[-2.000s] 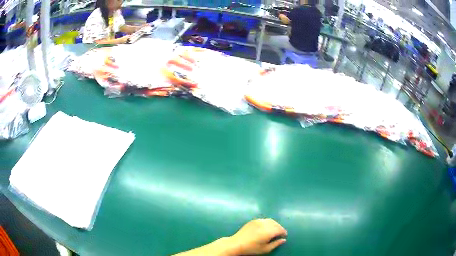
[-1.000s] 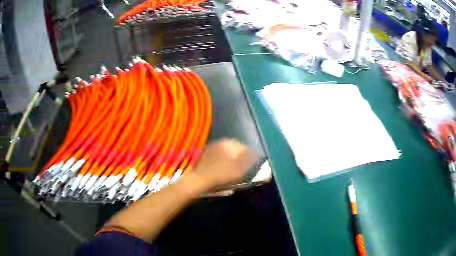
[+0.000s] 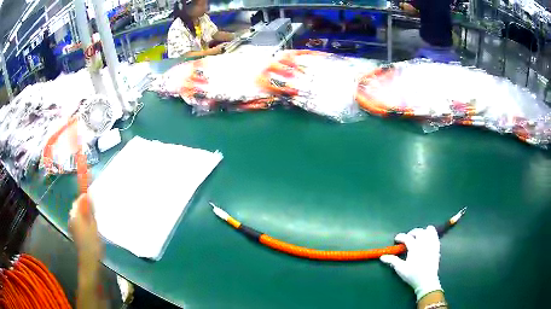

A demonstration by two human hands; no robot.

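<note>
An orange ribbed cable assembly [image 3: 326, 254] lies in a shallow curve on the green mat, with black sleeves and pale silvery tips at both ends. My right hand [image 3: 417, 259], in a white glove, grips it near its right end. My bare left hand [image 3: 83, 217] is blurred at the left edge of the bench and holds another orange cable [image 3: 82, 172], which points upward; its lower part is hidden. The stack of empty poly bags [image 3: 151, 193] lies between my left hand and the cable on the mat.
Bagged orange cables [image 3: 423, 90] line the far bench edge, with another heap [image 3: 36, 121] at far left. A white fan [image 3: 96, 113] stands by the post. Loose orange cables [image 3: 30, 283] lie at lower left. A person [image 3: 192, 30] sits beyond the bench; another stands at upper right.
The view has swung back right from the side cables. My left hand has lifted a cable from the side toward the bench. My gloved right hand has come into view on the other cable.
</note>
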